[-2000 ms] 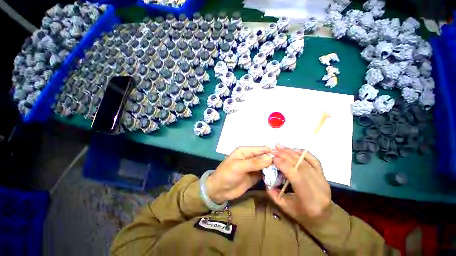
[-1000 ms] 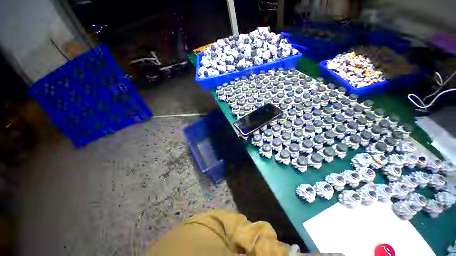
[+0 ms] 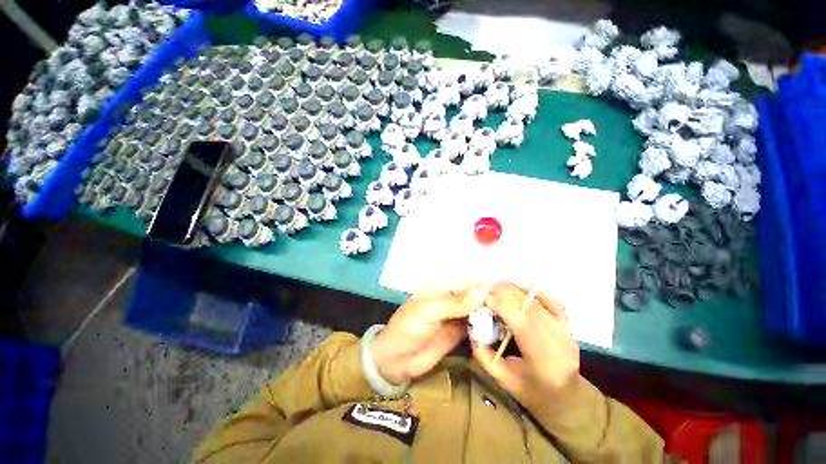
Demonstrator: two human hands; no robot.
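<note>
My left hand (image 3: 421, 335) and my right hand (image 3: 541, 352) meet at the front edge of the bench. Their fingers hold a pale, knobbly figurine body (image 3: 484, 327) between them; the fingertips hide its top. My right hand also holds a thin tan stick (image 3: 504, 346), slanting across its fingers. A white sheet (image 3: 552, 245) lies just beyond my hands, with a small red dish (image 3: 487, 230) on it. Several cream-white insert pieces (image 3: 580, 149) lie on the green bench above the sheet.
Grey-capped bodies (image 3: 290, 136) stand in rows at left, with a black smartphone (image 3: 188, 192) on them. Open bodies (image 3: 372, 217) stand beside the sheet. White bodies (image 3: 697, 118) and grey caps (image 3: 675, 258) are heaped at right. Blue bins (image 3: 118, 109) flank the bench.
The view swung left, then came back to the sheet. The cream piece that lay on the sheet's right side no longer shows there. Both hands still hold a pale body.
</note>
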